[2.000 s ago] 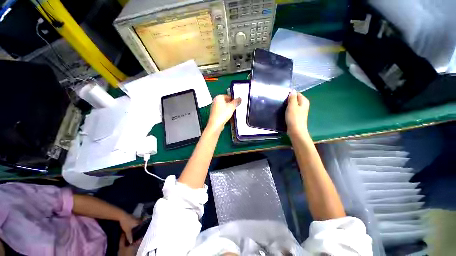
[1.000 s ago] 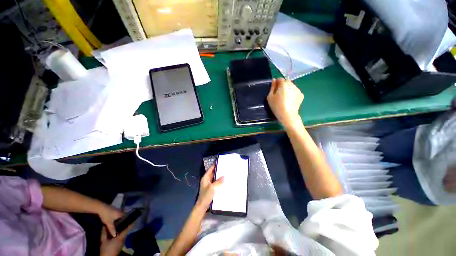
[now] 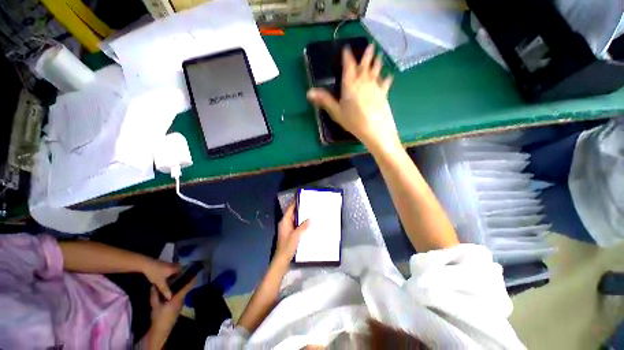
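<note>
A tablet [image 3: 320, 227] with a bright white screen lies over the silvery bubble wrap bag [image 3: 362, 205] on my lap. My left hand [image 3: 290, 236] holds it by its left edge, thumb on the screen side. Dark tablets [image 3: 316, 68] lie stacked on the bench centre, a pale rim showing at their left side. My right hand [image 3: 361, 96] is spread flat over the stack with the fingers apart and hides much of it. I cannot tell whether the palm touches. A second tablet [image 3: 228, 102] with a grey startup logo screen lies to the left.
White papers [image 3: 198, 37] and a white charger [image 3: 172, 153] with its cord lie at left. A measuring instrument [image 3: 301, 9] stands behind. A black bin [image 3: 557, 61] is at right, upright bubble bags [image 3: 503, 198] beside my lap. A neighbour in pink [image 3: 61, 294] holds a dark phone [image 3: 185, 277].
The top dark tablet went down onto the stack. The white-screen tablet came from the bench to my lap in my left hand. My right hand let go of the stack's edge and spread open over it.
</note>
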